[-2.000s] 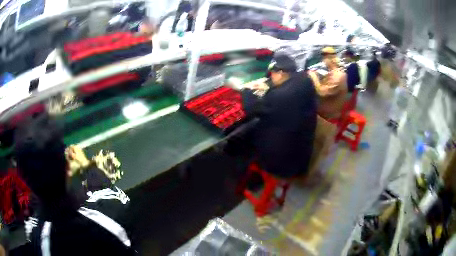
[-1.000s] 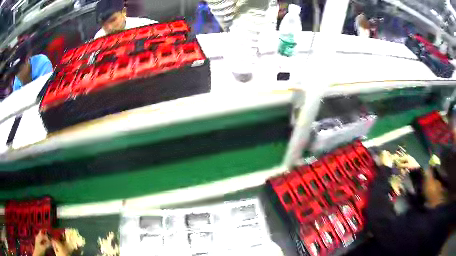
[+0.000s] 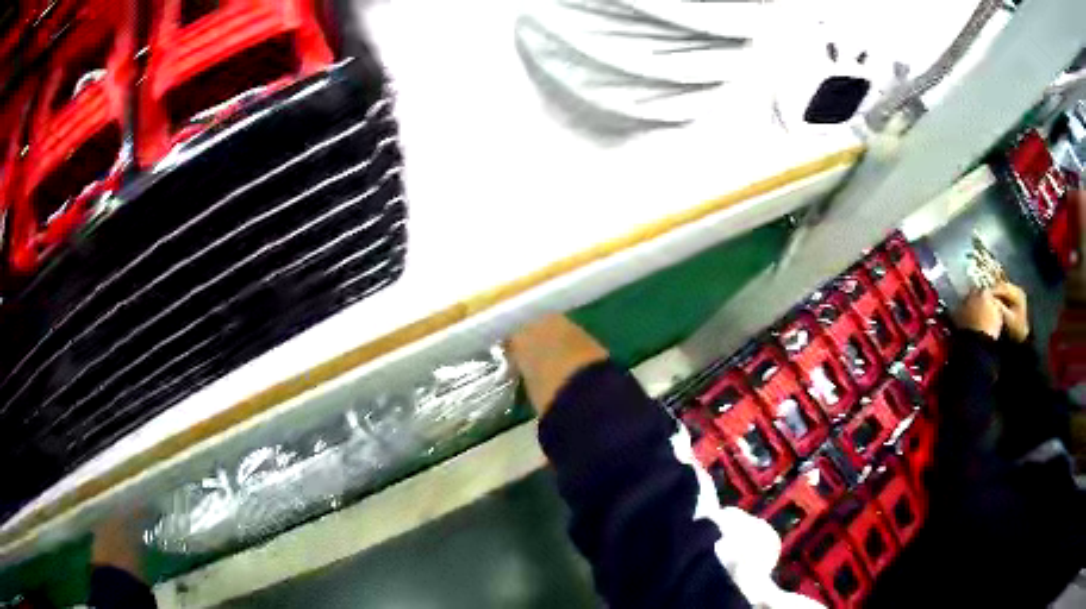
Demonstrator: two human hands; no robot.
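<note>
A stack of clear blister trays [image 3: 339, 464] lies lengthwise beneath the white shelf's front edge, over the green conveyor. My right hand [image 3: 554, 357] is at its right end, with the fingertips hidden by the stack and shelf edge; a dark sleeve reaches in from below. My left hand [image 3: 119, 541] is at the left end, blurred and partly hidden. The hands hold the stack between them.
Stacked red and black trays [image 3: 226, 202] stand on the white shelf [image 3: 476, 202]. A grey post [image 3: 881, 179] rises at right. Red trays [image 3: 834, 416] lie on the worktop beside another person's hands [image 3: 994, 312] and dark sleeves.
The view has moved in close to the shelf. The clear trays, earlier low in front on the worktop, are now under the shelf edge. Both my hands have come into view on them.
</note>
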